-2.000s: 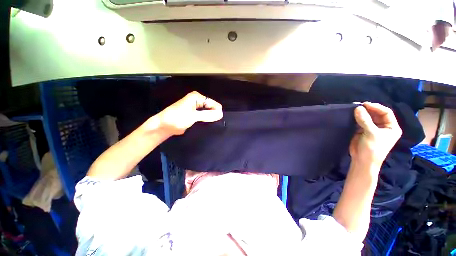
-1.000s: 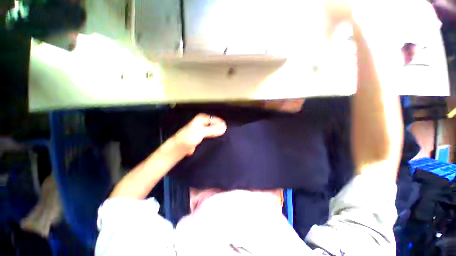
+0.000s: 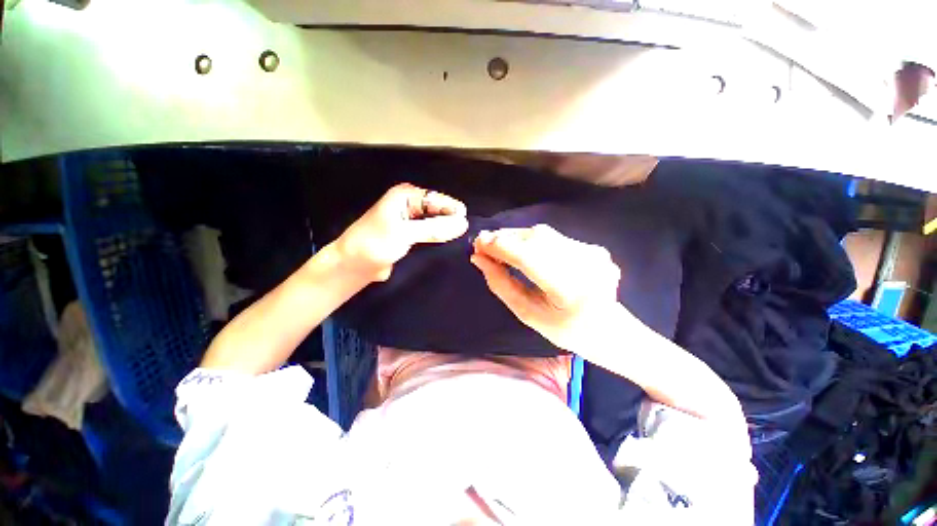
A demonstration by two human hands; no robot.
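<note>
A dark navy garment (image 3: 616,267) lies over my lap below the table's front edge. My left hand (image 3: 406,231) pinches its upper edge between thumb and fingers. My right hand (image 3: 545,277) is close beside it on the right, thumb and fingertips together at the garment's edge. Whether it grips cloth or something small is too unclear to tell. The two sets of fingertips are a small gap apart.
The pale sewing table (image 3: 370,98) with screws spans the top. A blue lattice crate (image 3: 139,298) stands at the left, another blue crate (image 3: 884,327) at the right. A heap of dark garments (image 3: 873,421) lies at the lower right.
My right hand first left the garment's right end and reached up over the table, then came back down beside my left hand. My left hand kept its pinch. The view dipped and returned.
</note>
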